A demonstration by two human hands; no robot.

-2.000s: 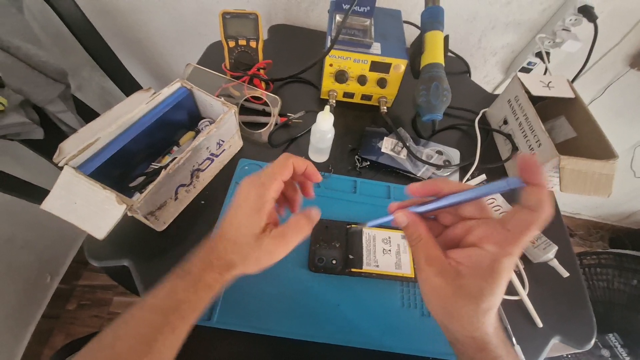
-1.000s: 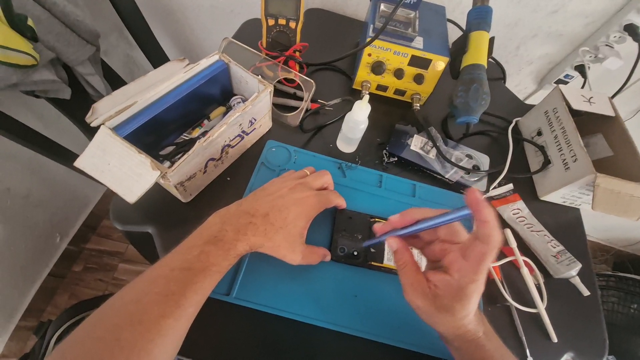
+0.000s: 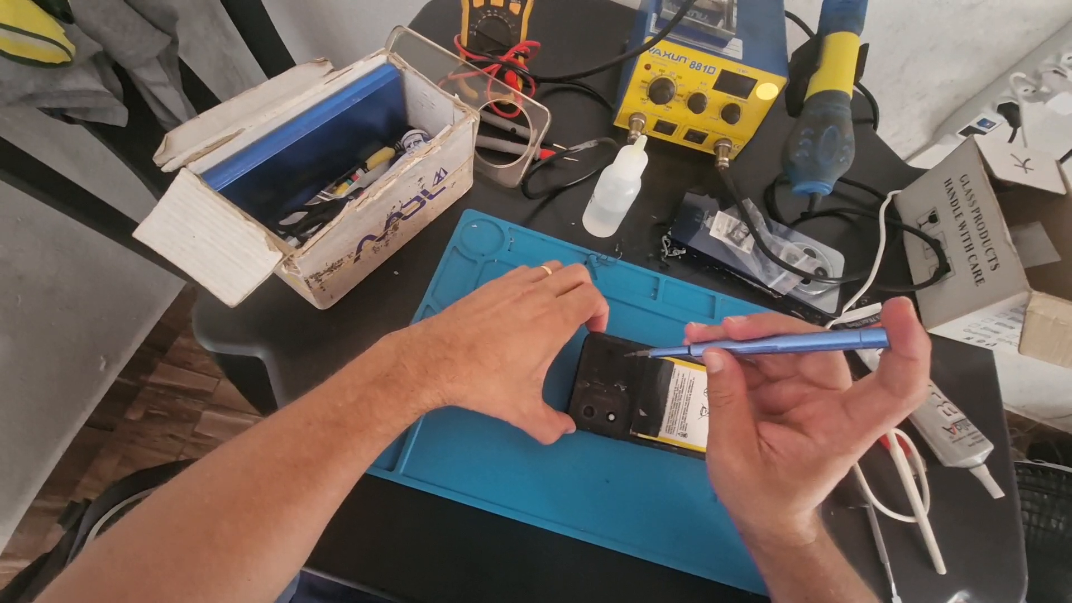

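Note:
An opened smartphone (image 3: 605,389) with its battery (image 3: 687,404) exposed lies on a blue silicone repair mat (image 3: 536,494). My left hand (image 3: 511,343) spans the phone's camera end, thumb at the near corner and fingers curled by the far corner. Between the thumb and fingers of my right hand (image 3: 787,402) is a slim blue precision screwdriver (image 3: 779,342), its end against my forefinger. Its tip is over the black cover near the battery's edge; whether it touches cannot be told. My right hand hides the phone's other end.
Behind the mat stand a squeeze bottle (image 3: 615,188), a yellow and blue rework station (image 3: 699,84), a hot-air handpiece (image 3: 825,109) and a multimeter (image 3: 496,25). A worn tool box (image 3: 394,209) is at left. Rightward are a glue tube (image 3: 950,427), a white cable (image 3: 917,502) and an open carton (image 3: 963,243).
My left hand, above the mat and off the phone two seconds ago, has come down to its camera end. The screwdriver has moved from near the lenses toward the far edge since one second ago.

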